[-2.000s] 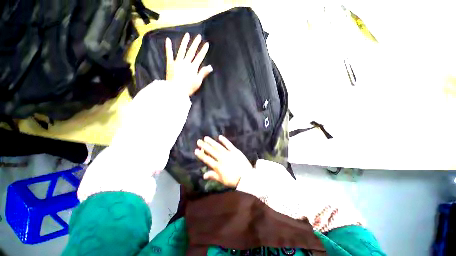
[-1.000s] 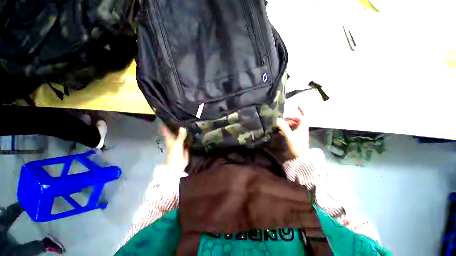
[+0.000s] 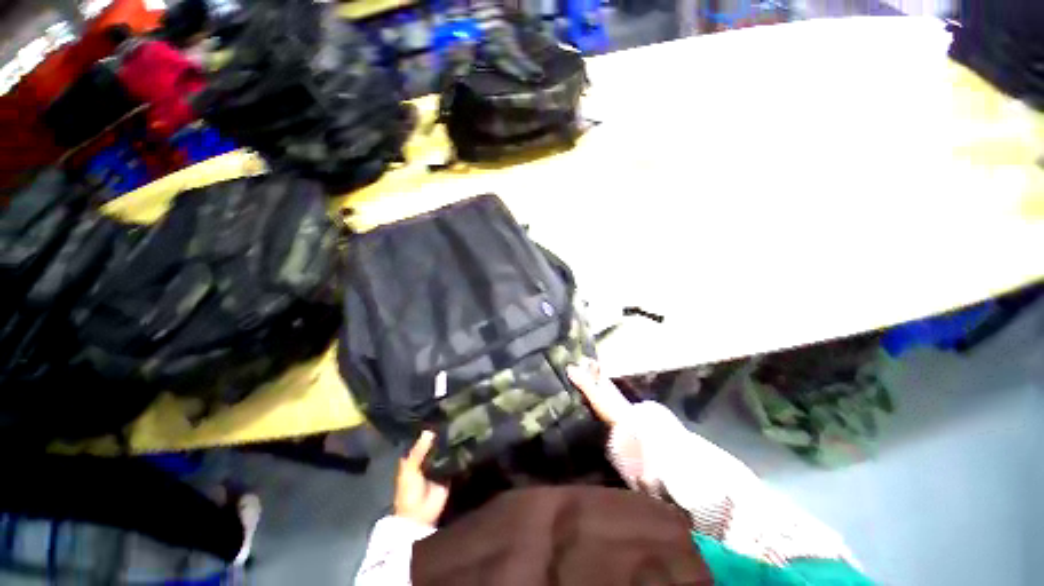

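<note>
A dark camouflage backpack [image 3: 458, 286] lies at the table's near edge against my brown apron, its black panel up and its camouflage bottom towards me. A small light logo and a pale tag show on it. My left hand [image 3: 419, 483] is at the bag's lower left corner, fingers on its side. My right hand [image 3: 598, 392] is at the lower right side, holding the bag's edge. Parts of the fingers are hidden or blurred.
Several camouflage backpacks [image 3: 218, 280] are piled at left. Another backpack [image 3: 515, 103] stands farther back on the table [image 3: 778, 206]. A black strap end lies right of the bag. A person's leg and shoe [image 3: 247, 521] show at lower left, and camouflage material [image 3: 813, 401] below the table.
The bag was turned so its camouflage bottom faces me. Both hands moved from flat on its panel to its lower corners. The view has tilted up, showing the far table.
</note>
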